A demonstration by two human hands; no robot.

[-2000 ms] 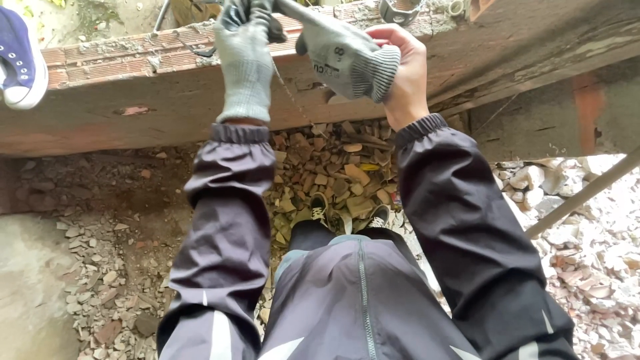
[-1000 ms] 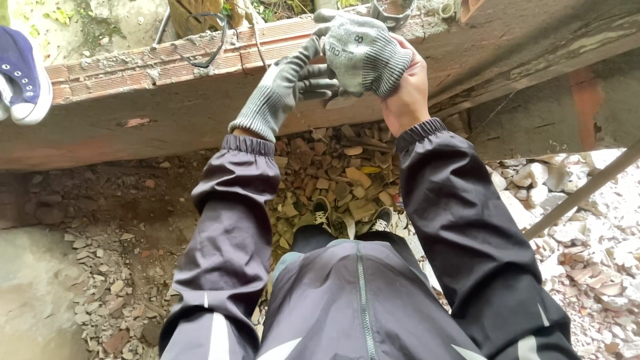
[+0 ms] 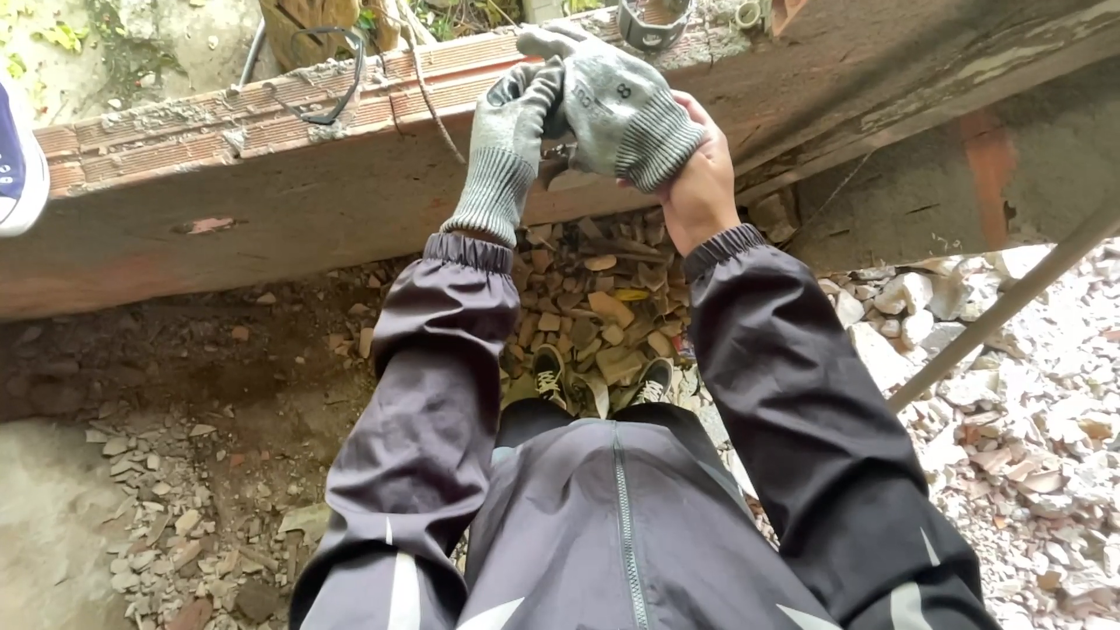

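My left hand (image 3: pixel 514 131) wears a grey knit work glove with a ribbed cuff. Its fingers are closed on the finger part of a second grey work glove (image 3: pixel 604 101). That second glove lies partly over my right hand (image 3: pixel 704 171), whose bare palm edge, thumb side and wrist show past the ribbed cuff. How far the right fingers reach inside is hidden. Both hands are above the edge of a broken hollow-brick wall.
Safety glasses (image 3: pixel 337 114) and a dark ring-shaped strap (image 3: pixel 652 31) rest on the brick wall top (image 3: pixel 175 136). A blue and white sneaker (image 3: pixel 19 166) is at the far left. Brick rubble (image 3: pixel 604 306) covers the ground, and a pole (image 3: pixel 997 319) slants at the right.
My left hand, spread with its fingers apart a second ago, has come up and closed on the other glove's fingers. The right hand stays near the same place.
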